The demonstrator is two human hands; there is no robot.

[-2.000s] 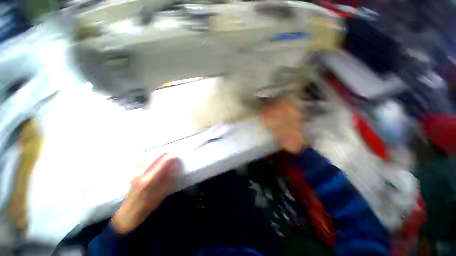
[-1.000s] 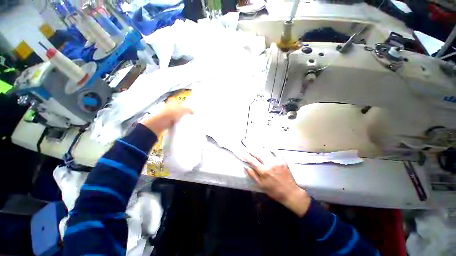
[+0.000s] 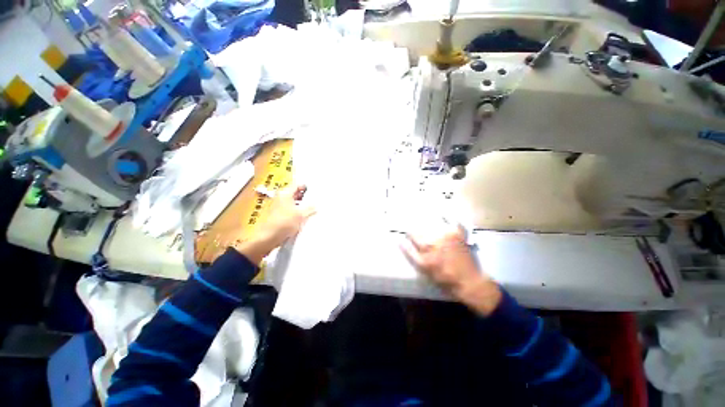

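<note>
A white fabric panel [image 3: 318,274] lies at the table front left of the needle and hangs over the edge. My left hand [image 3: 278,229] is at its left side, fingertips closed on its edge. My right hand [image 3: 449,264] is blurred, low over the table just in front of the needle area; whether it holds anything is unclear. The cream sewing machine [image 3: 548,119] stands behind, its presser foot and needle area [image 3: 433,163] washed out by glare. A small dark red thing [image 3: 300,192] shows just above my left fingers.
Brown cardboard with yellow tape [image 3: 230,219] lies left, beside heaped white pieces [image 3: 179,179]. A blue-grey unit with thread cones [image 3: 127,163] stands far left. Dark red snips [image 3: 654,266] lie right. A blue stool [image 3: 73,370] and white fabric bundle [image 3: 111,318] are low left.
The white panel has come forward over the table edge, uncovering more cardboard. The pale strip right of my right hand and the slim tool no longer show. My right hand has moved slightly right.
</note>
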